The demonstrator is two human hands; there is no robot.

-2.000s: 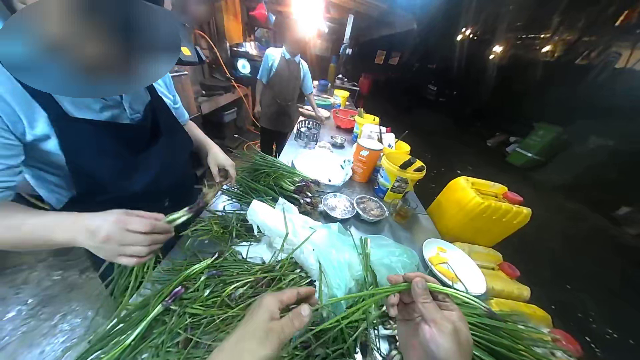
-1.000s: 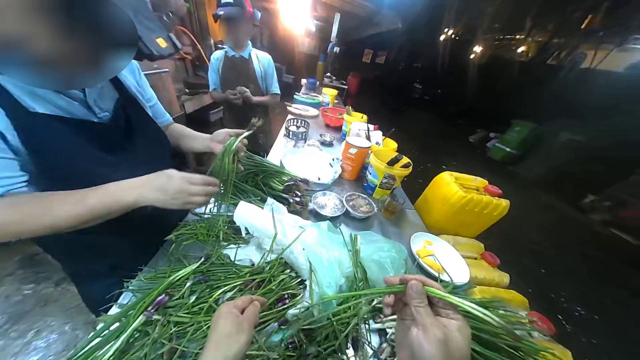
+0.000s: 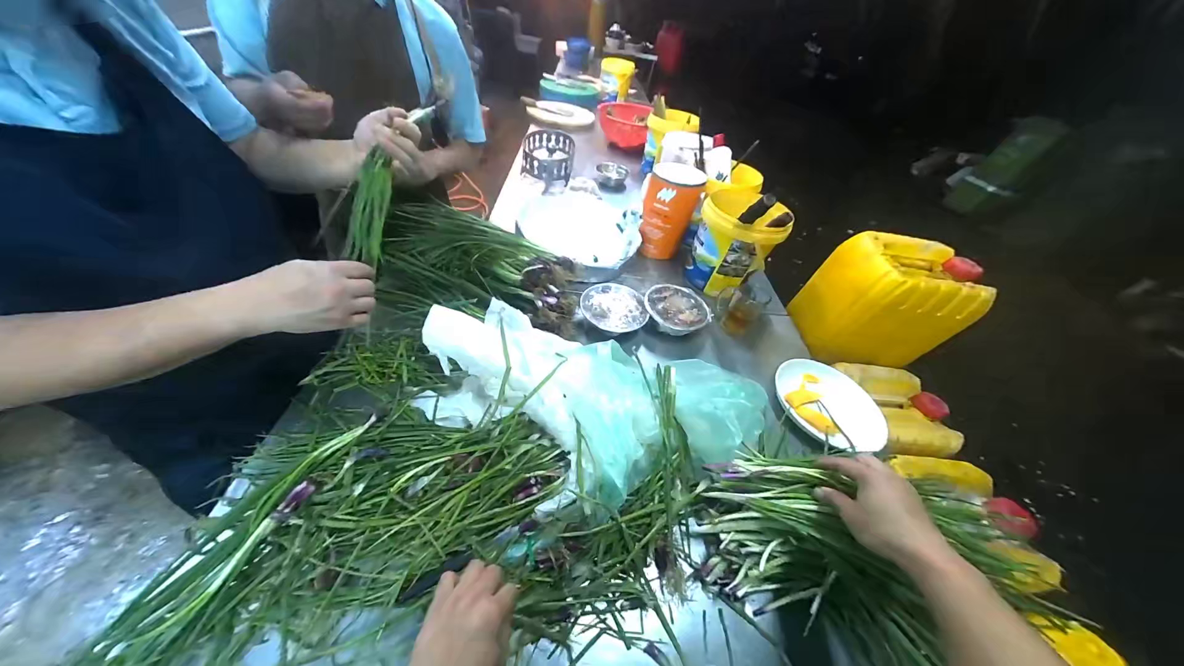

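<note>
My left hand (image 3: 467,615) rests at the lower middle, on the near edge of a loose spread of green onions and trimmed leaves (image 3: 398,490); whether its fingers grip anything is unclear. On the right, my right hand (image 3: 874,504) lies over a thick pile of green onions (image 3: 786,527) with white and purple stems, its thumb and fingers apart on the stalks. Between the two spreads lies a crumpled white and pale green plastic bag (image 3: 610,398). Farther back, bunched green onions (image 3: 462,250) lie with their roots toward the right.
Two people in blue shirts and aprons stand at left, one holding green onions (image 3: 372,208). Along the metal table are foil bowls (image 3: 613,308), a glass (image 3: 743,310), an orange cup (image 3: 672,208), yellow buckets (image 3: 740,242) and a white plate with peels (image 3: 856,407). Yellow jerrycans (image 3: 883,301) stand beyond the right edge.
The green onions held in my right hand earlier are no longer raised; that hand now lies on the right pile. The second person has come close beside the nearer one. The view has tilted down.
</note>
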